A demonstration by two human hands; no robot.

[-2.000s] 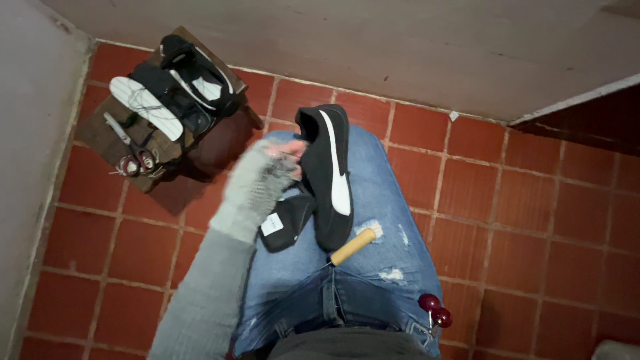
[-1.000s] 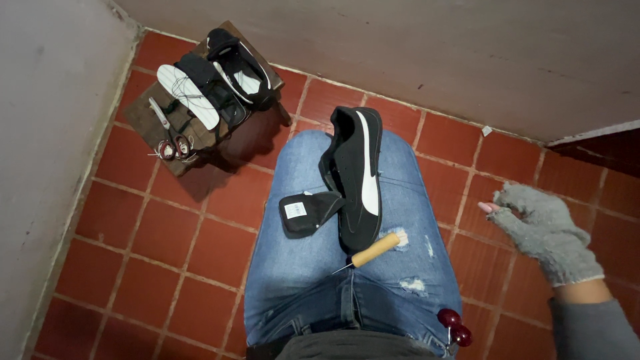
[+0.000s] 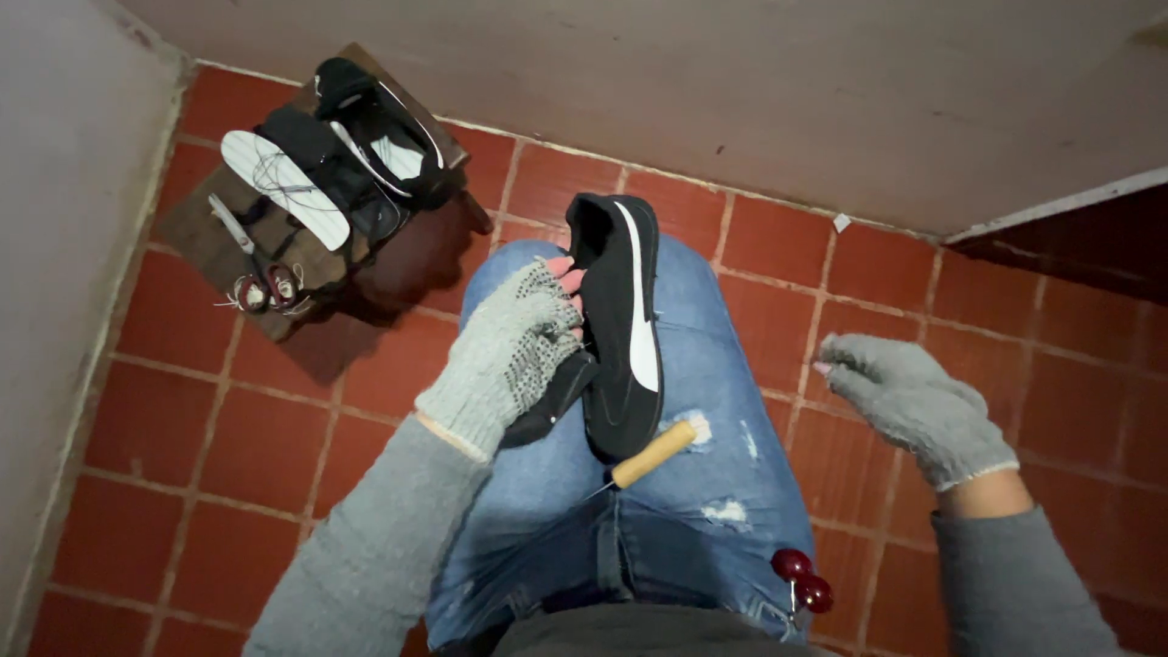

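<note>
A black shoe with a white side stripe (image 3: 630, 347) lies along my thighs, its opening toward the wall. My left hand (image 3: 520, 342), in a grey fingerless knit glove, has its fingertips at the shoe's inner edge; whether they grip it cannot be told. Beneath that hand lies the black tongue of the shoe (image 3: 552, 401), partly hidden. An awl with a wooden handle (image 3: 653, 454) rests on my lap at the shoe's lower end. My gloved right hand (image 3: 903, 397) is held out to the right, away from the shoe, its fingers drawn together; a thread between them cannot be made out.
At the upper left, a small wooden stool (image 3: 205, 242) bears another black shoe (image 3: 392, 137), a white insole (image 3: 287, 192) wound with dark thread, and scissors (image 3: 251, 260) with wrapped handles. Walls meet the tiled floor behind. Dark red balls (image 3: 803, 579) hang at my right hip.
My left hand, out of view one second ago, is back at the shoe, over the black tongue. My right hand, unseen two seconds ago, remains out to the right.
</note>
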